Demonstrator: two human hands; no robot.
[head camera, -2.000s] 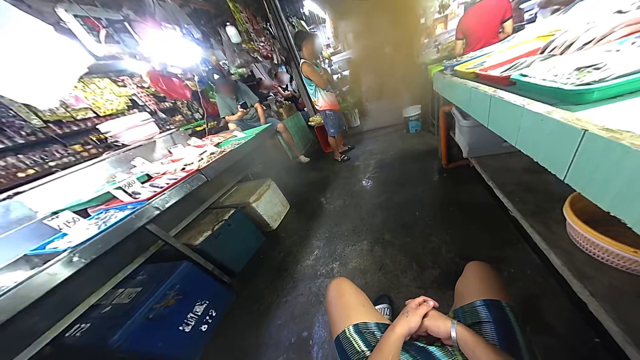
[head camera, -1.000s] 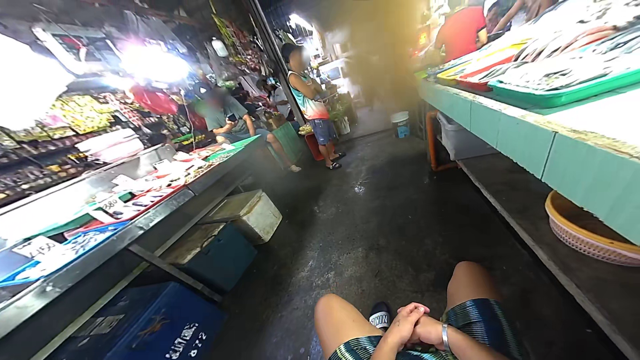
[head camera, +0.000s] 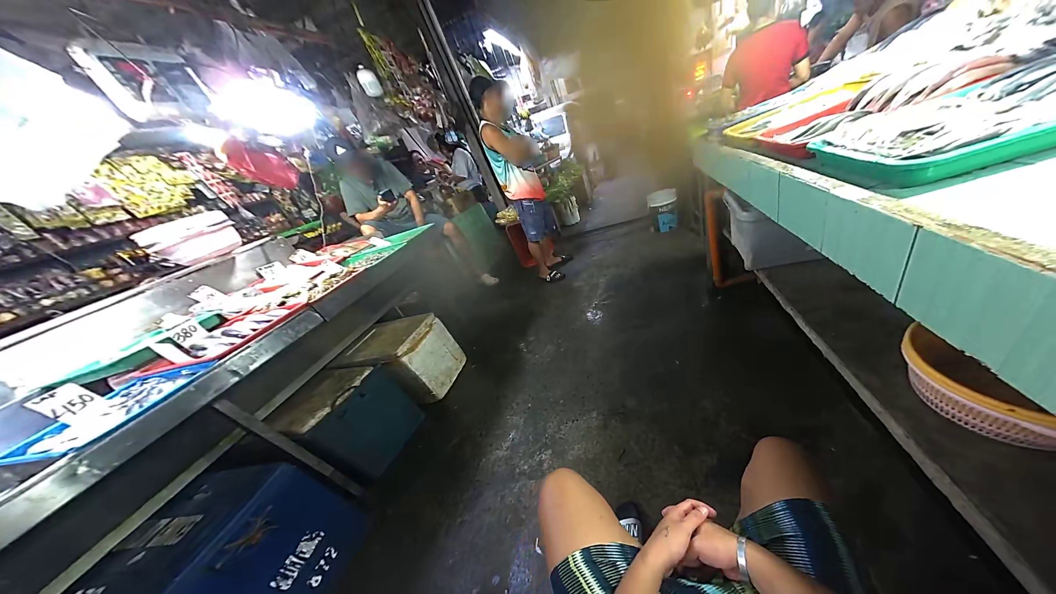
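My left hand and my right hand are clasped together between my bare knees, fingers laced, over patterned shorts. No object shows in either of them. A metal bracelet circles the wrist on the right side of the view. One slide sandal on my foot shows just behind the hands. Part of the fingers is hidden where the hands overlap.
A metal stall with seafood trays runs along the left, cooler boxes beneath. At right, a tiled counter holds fish in a green tray; a plastic basket sits below. Several people stand or sit farther back around the wet floor.
My hands stay clasped between my knees throughout. The standing person by the post has an arm bent at the chest in all frames. The view has shifted slightly.
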